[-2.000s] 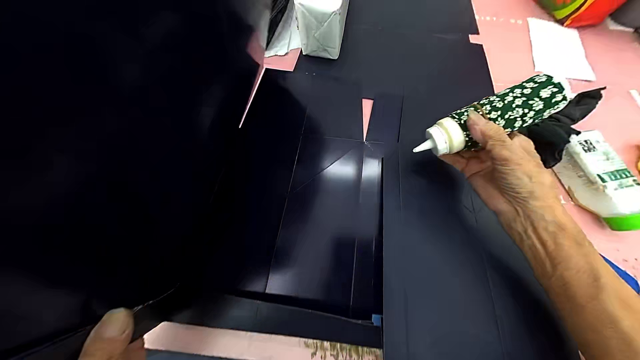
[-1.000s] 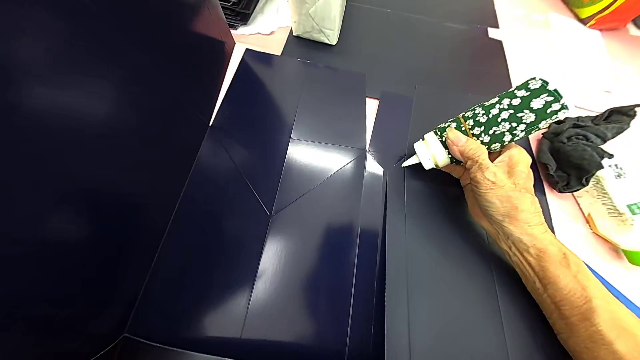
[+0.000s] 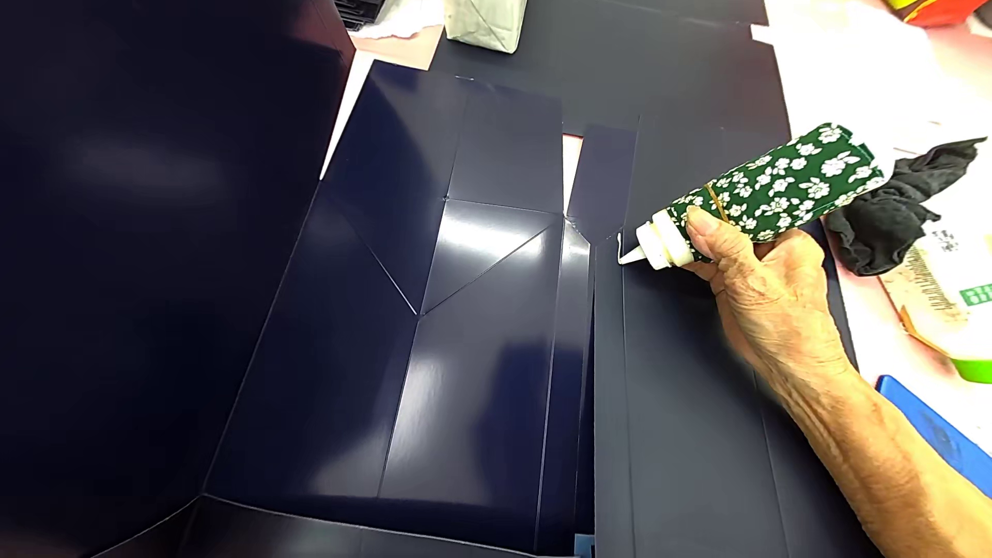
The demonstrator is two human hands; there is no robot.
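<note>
My right hand (image 3: 775, 310) is closed around a squeeze bottle (image 3: 783, 182) covered in green cloth with white flowers, held by a rubber band. Its white nozzle points left and touches a narrow strip along the edge of a dark, creased sheet (image 3: 690, 372). A short white line of glue (image 3: 619, 245) lies at the tip. Left of that strip is a glossy navy folded panel (image 3: 488, 372) with diagonal creases. A large dark panel (image 3: 155, 232) rises at the far left. My left hand is out of view.
A black crumpled cloth (image 3: 883, 217) lies right of the bottle, by a white package with a green end (image 3: 949, 271). A blue flat object (image 3: 934, 430) is at the right edge. A wrapped block (image 3: 488, 23) stands at the top, on the dark sheets. Pink table surface shows at right.
The bottle's nozzle has come down onto the sheet's edge strip, where a white glue line now shows. My left hand, at lower left two seconds ago, has left the view.
</note>
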